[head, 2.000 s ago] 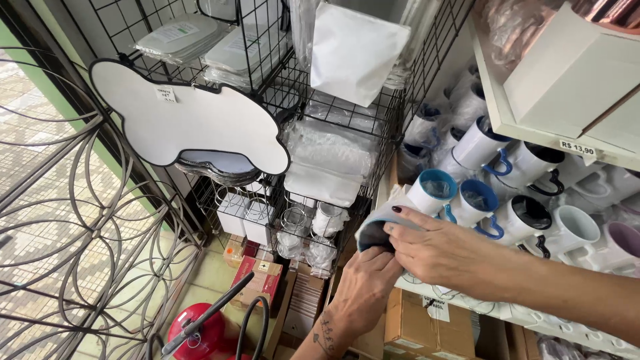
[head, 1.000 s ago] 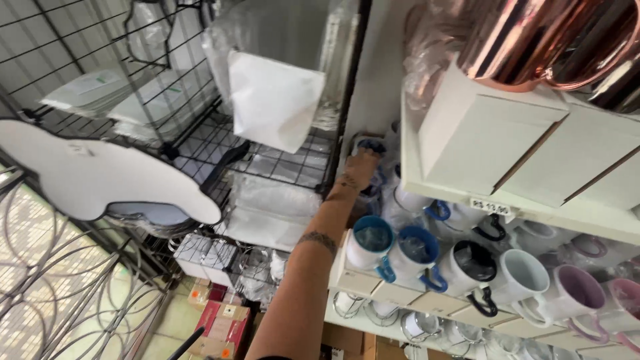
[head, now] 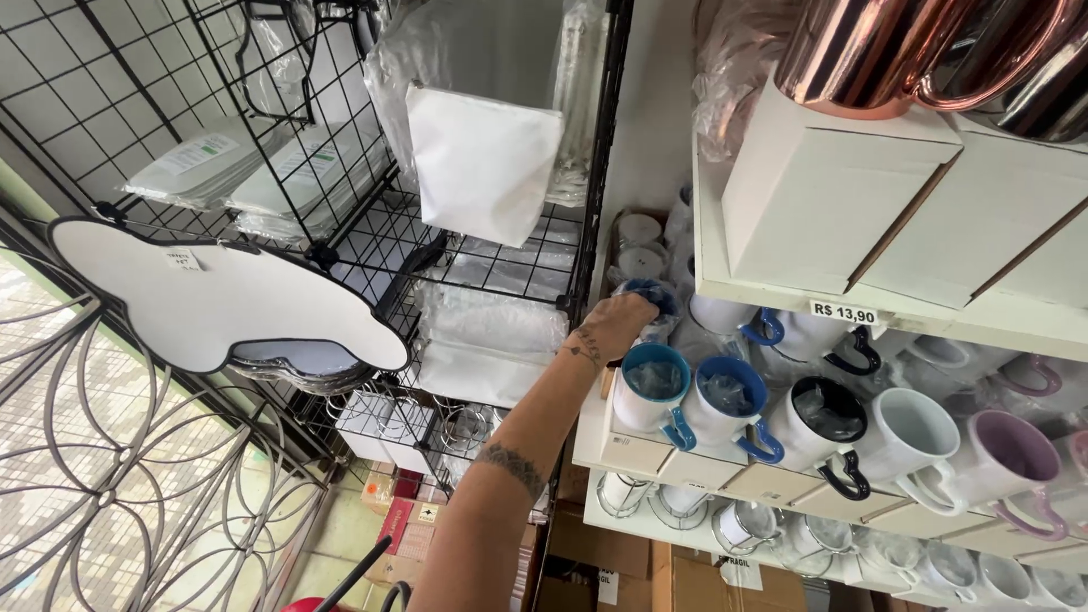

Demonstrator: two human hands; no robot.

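Observation:
My left hand [head: 631, 321] reaches in from below, its forearm tattooed, with its fingers curled at the rim of a plastic-wrapped mug with a blue inside [head: 650, 296]. That mug stands on the shelf behind the front row; the fingertips are partly hidden. Just in front of the hand is a white mug with a teal inside and teal handle [head: 650, 404]. Beside it stand a blue-lined mug [head: 729, 408], a black-lined mug with a heart-shaped handle [head: 824, 421], a white mug [head: 914, 433] and a pink-lined mug [head: 1007, 455]. My right hand is out of view.
An upper shelf edge [head: 765, 302] with white boxes [head: 837, 204] and a copper-coloured mug [head: 858, 59] overhangs on the right. A black wire rack [head: 599, 161] with packaged white goods stands close left of the hand. Cardboard boxes [head: 722, 578] lie below.
Two seconds ago both hands were together in front of the mugs, holding a light item with a dark inside. My right hand has left the view; my left hand has reached to the shelf. The view has shifted.

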